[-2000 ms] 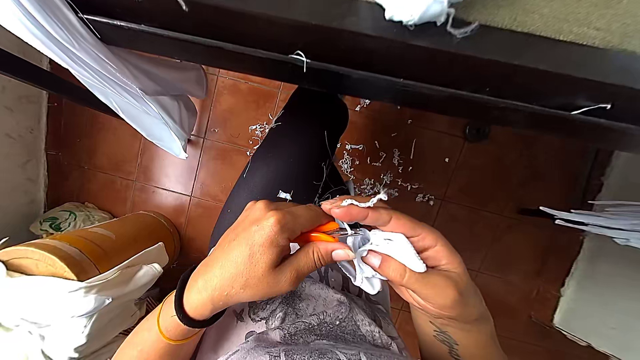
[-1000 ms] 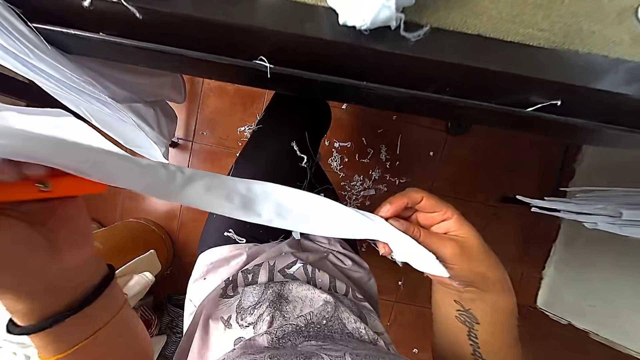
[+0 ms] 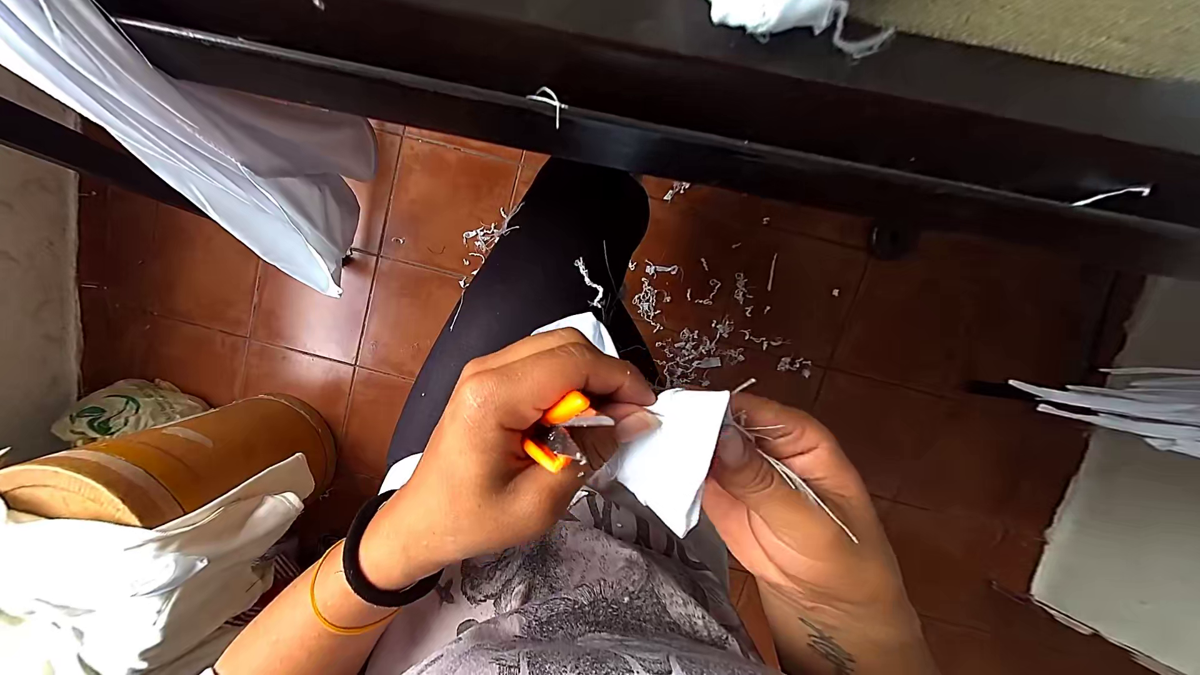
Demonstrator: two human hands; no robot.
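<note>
Above my lap, my left hand (image 3: 525,441) holds small orange-handled thread snips (image 3: 565,433) in its palm, their short metal blades pointing right. Its thumb and forefinger also pinch the left side of a white fabric piece (image 3: 677,455). My right hand (image 3: 797,487) grips the fabric's right edge, where several loose threads (image 3: 797,483) stick out past the thumb. Part of the white cloth shows behind my left hand, over my dark-clad leg.
A dark table edge (image 3: 600,141) crosses the top, with a white cloth bundle (image 3: 778,14) on it. White fabric (image 3: 234,169) hangs at upper left. Thread scraps (image 3: 698,347) litter the tiled floor. A brown cylinder (image 3: 178,459) and white cloth (image 3: 122,581) lie at lower left; white strips (image 3: 1125,408) hang right.
One second ago the white strip was stretched between my widely spaced hands. My left hand has come back toward the middle, and both hands are now close together at the fabric.
</note>
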